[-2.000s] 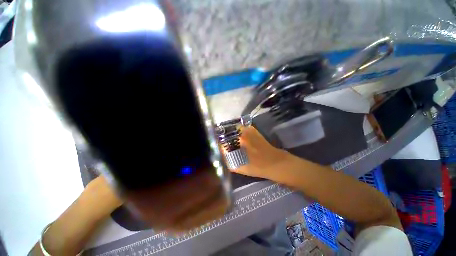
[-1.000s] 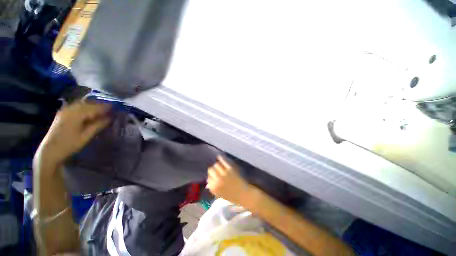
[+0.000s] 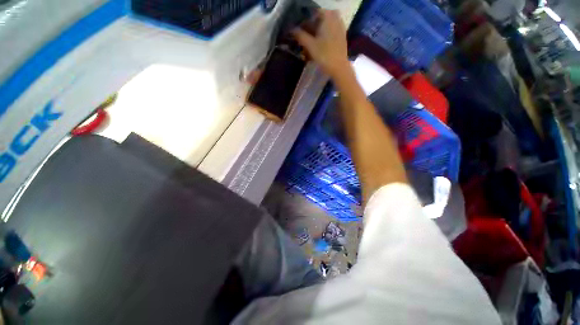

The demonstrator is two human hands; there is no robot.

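Observation:
A large dark grey garment panel point(image 3: 127, 235) lies over the table's left part and hangs over the front edge. My right hand point(image 3: 323, 41) reaches to the top of the view, its fingers at small dark cloth pieces point(image 3: 290, 24) just beyond the phone point(image 3: 277, 82). Blur hides whether the fingers grip a piece. My left hand is out of the picture.
The white machine head with blue JACK lettering point(image 3: 28, 139) is at upper left. A ruled grey table edge point(image 3: 254, 159) runs beside blue mesh crates point(image 3: 331, 181) with grey and white pieces. Red containers point(image 3: 490, 244) stand at right.
The view has swung right, from the table's left end to the phone and crates. My right hand has left the grey cloth over the lap and reached out to the small dark pieces. My left hand has left view.

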